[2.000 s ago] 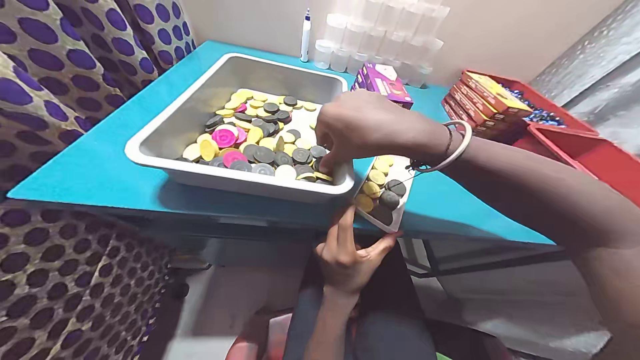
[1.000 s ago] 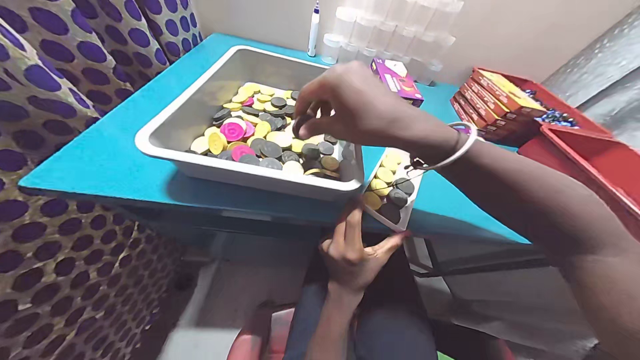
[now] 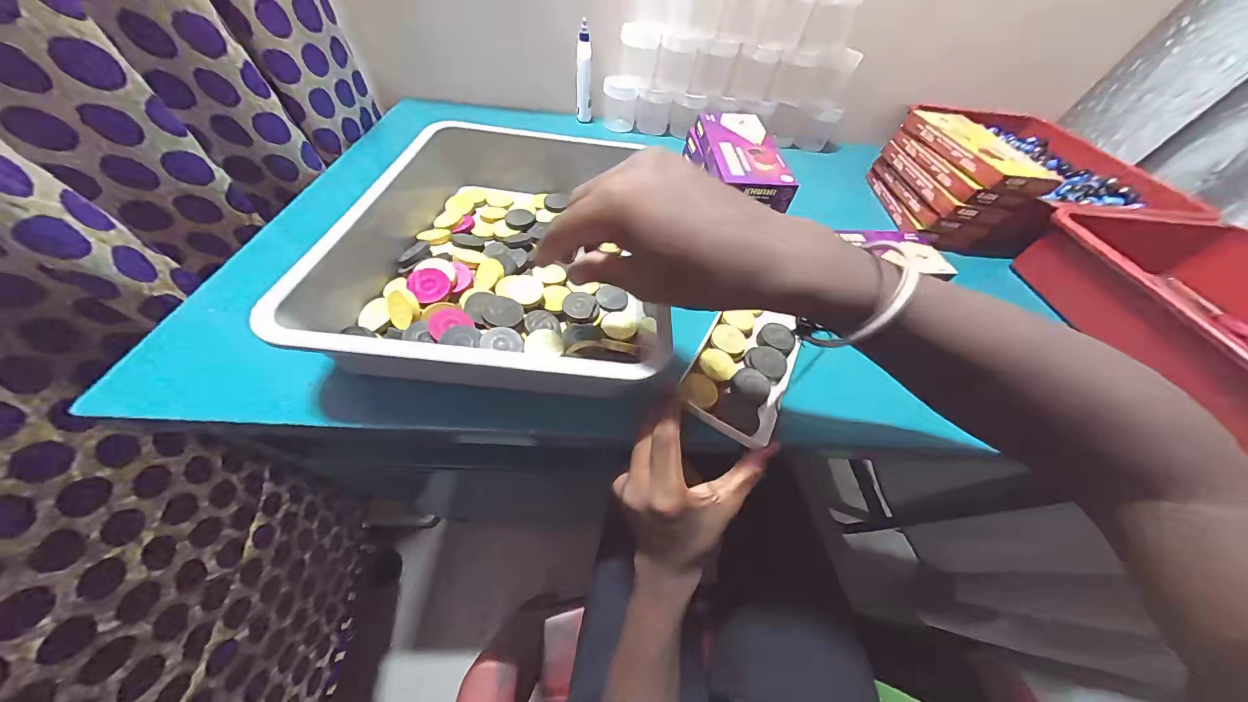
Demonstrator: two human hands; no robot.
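A large grey plastic tub (image 3: 468, 361) holds a loose heap of yellow, black and pink carrom coins (image 3: 502, 312). Over the right part of this heap is my right hand (image 3: 634, 229), fingers bent and spread; no coin shows between them, though the palm side is partly hidden. My left hand (image 3: 682, 487) grips the near end of a small white box (image 3: 756, 437) at the table edge, thumb and fingers on either side of its corner. Inside the box, yellow coins (image 3: 719, 364) lie in a row beside black coins (image 3: 765, 363). My right forearm hides the box's far end.
Behind stand a purple carton (image 3: 746, 161), clear plastic jars (image 3: 731, 83) and a white marker pen (image 3: 584, 78). Another purple box (image 3: 916, 253) lies partly behind my wrist. At right are stacked red-and-yellow boxes (image 3: 960, 171) and red bins (image 3: 1131, 292). A dotted curtain (image 3: 117, 244) hangs left.
My right hand has moved from the near right corner of the tub back over the coins. A dark coin between its fingers one second ago no longer shows. My left hand stays at the small box.
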